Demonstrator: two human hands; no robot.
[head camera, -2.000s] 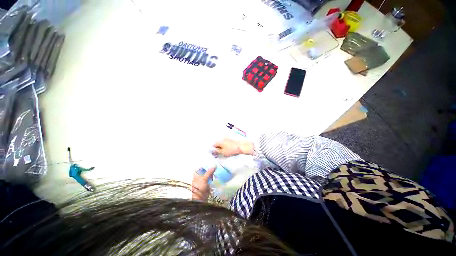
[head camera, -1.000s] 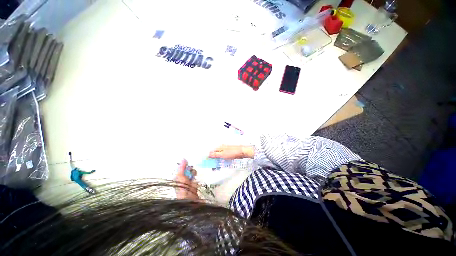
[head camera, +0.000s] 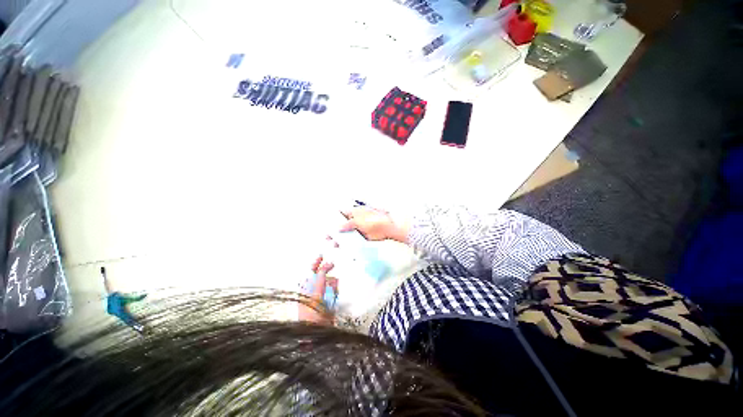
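Observation:
My right hand (head camera: 371, 223) reaches in from the right over the white table (head camera: 187, 179). Its fingers are at the slim dark-tipped pen or snips (head camera: 359, 203), mostly hidden by the hand. My left hand (head camera: 318, 287) is lower and to the left, partly hidden by hair, with its fingers raised and a bluish patch beside it. Whether either hand grips anything is unclear. A pale blue packet (head camera: 377, 269) lies on blurred clear or white plastic between my hands and the checked apron.
A teal-handled tool (head camera: 122, 308) lies at left, near bagged dark garments (head camera: 32, 252). A printed clear bag (head camera: 281, 95), red-black checked pouch (head camera: 399, 115) and phone (head camera: 456, 124) lie ahead. Olive packets (head camera: 566, 65), a clear tray (head camera: 482, 65) and a red block (head camera: 520, 28) stand far right.
My right hand has risen off the pale blue packet to the slim pen or snips. My left hand has shifted slightly right. The view has shifted, so the table items sit further left.

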